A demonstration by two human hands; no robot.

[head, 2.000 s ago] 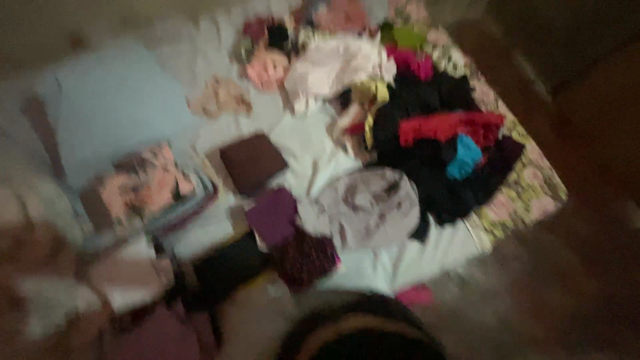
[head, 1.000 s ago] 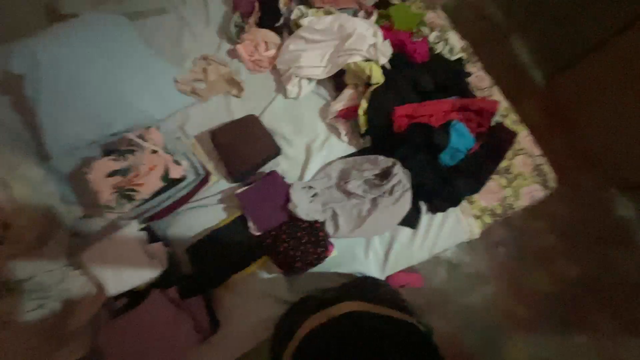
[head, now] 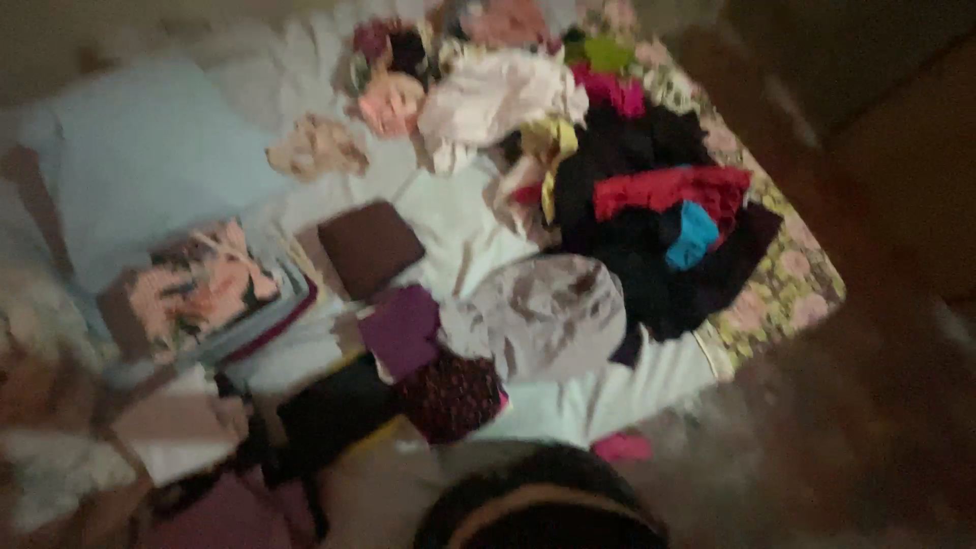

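Note:
Neither my left hand nor my right hand shows in the head view. Garments lie over a pale sheet [head: 450, 221] on a floral mattress [head: 797, 282]. A crumpled grey cloth [head: 553, 320] is near the middle. Left of it are a folded purple cloth [head: 402, 332], a dark speckled cloth [head: 454, 396] and a folded brown cloth [head: 371, 248]. A folded stack with a peach patterned cloth [head: 202, 293] on top sits farther left. At the right, a red garment [head: 663, 191] and a small blue cloth [head: 692, 235] rest on a black pile [head: 648, 286]. The view is blurred.
A light blue pillow [head: 160, 145] lies at the upper left. A dark rounded thing with a tan band [head: 541, 499], too unclear to name, fills the bottom centre. A pink item [head: 621, 447] is by the mattress's lower edge. Dark floor [head: 823, 427] extends on the right.

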